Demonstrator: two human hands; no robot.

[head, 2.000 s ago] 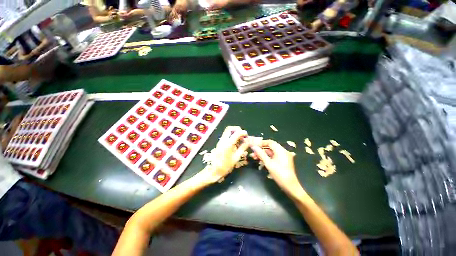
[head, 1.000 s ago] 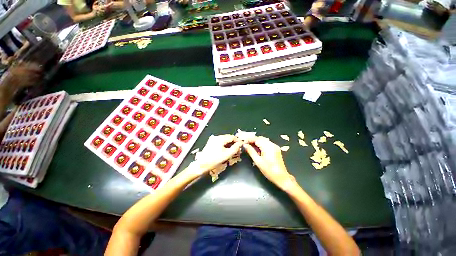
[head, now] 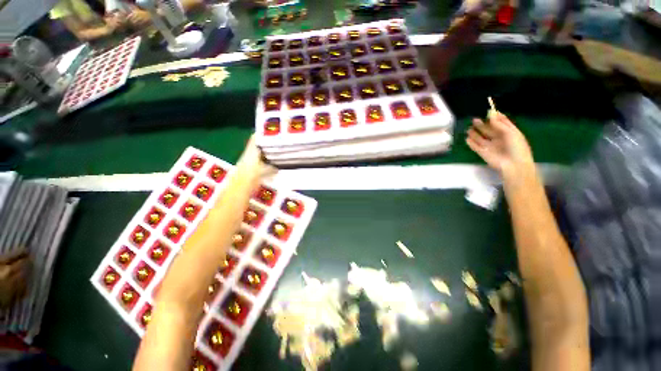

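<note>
My left hand (head: 261, 161) is at the lower left corner of the stacked foam trays (head: 355, 148) on the belt; its fingers are mostly hidden. My right hand (head: 500, 141) is raised right of the stack, apart from it, with a thin beige slip (head: 492, 106) at its fingertips. The stack's top tray holds rows of red modules (head: 348, 117). Another foam tray (head: 304, 210) of red modules lies slanted on the bench, partly covered by my left forearm. Loose beige slips (head: 312, 319) lie blurred in front of me.
Leaning stacked trays (head: 36, 232) stand at left, with a person's hand (head: 13, 275) beside them. Blurred grey plastic stacks (head: 616, 239) rise at right. A white rail (head: 377, 178) edges the belt, near a small white paper (head: 481, 196). Another tray (head: 101, 72) lies across the belt; people sit beyond.
My hands have parted from over the beige slips and moved up, left to the stack's corner, right to beyond its right side. The view has shifted, and the stack looks nearer.
</note>
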